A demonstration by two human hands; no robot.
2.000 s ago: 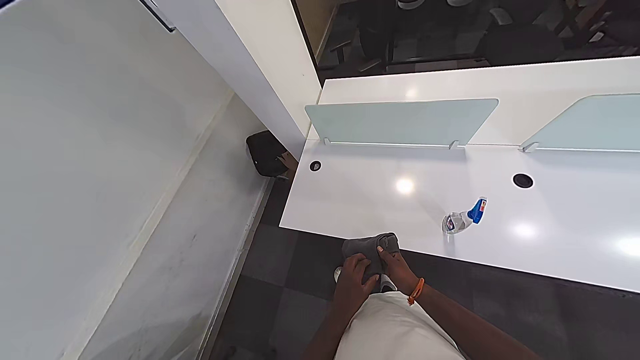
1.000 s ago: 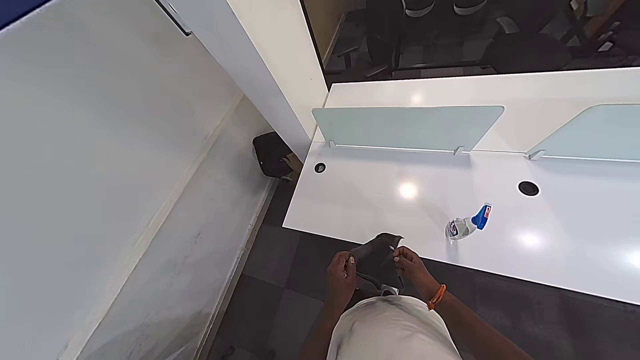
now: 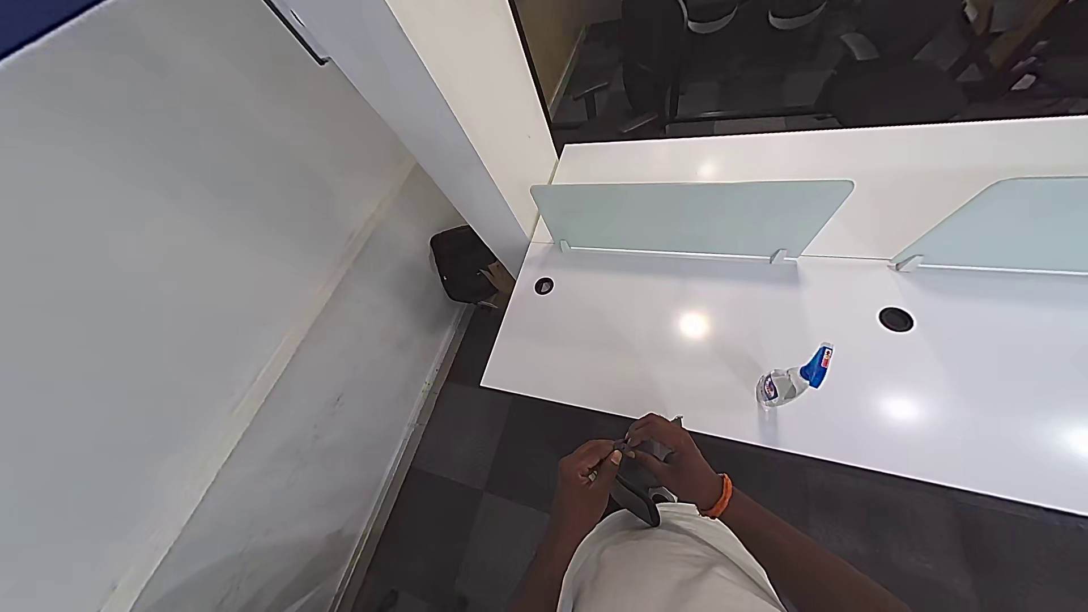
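A dark grey cloth point(image 3: 636, 500) hangs folded close to my body, below the desk's front edge. My left hand point(image 3: 588, 480) pinches it at the upper left. My right hand point(image 3: 671, 457), with an orange band at the wrist, grips it beside the left, and the fingertips of both hands nearly meet. Part of the cloth is hidden behind the fingers. To the right of my hands, a clear spray bottle point(image 3: 784, 387) with a blue trigger head stands on the white desk point(image 3: 629, 365).
Two frosted partitions point(image 3: 697, 219) point(image 3: 1011, 225) rise along the desk. Black round cable grommets point(image 3: 544, 286) point(image 3: 896, 320) are set in its top. A black bag point(image 3: 463, 263) is beside the desk's left end, near the wall point(image 3: 204, 255). Dark chairs point(image 3: 892, 89) show behind the glass.
My hands have come together at the cloth, after holding it spread between them one second ago. The cloth now hangs narrower. The spray bottle has stayed in place on the desk.
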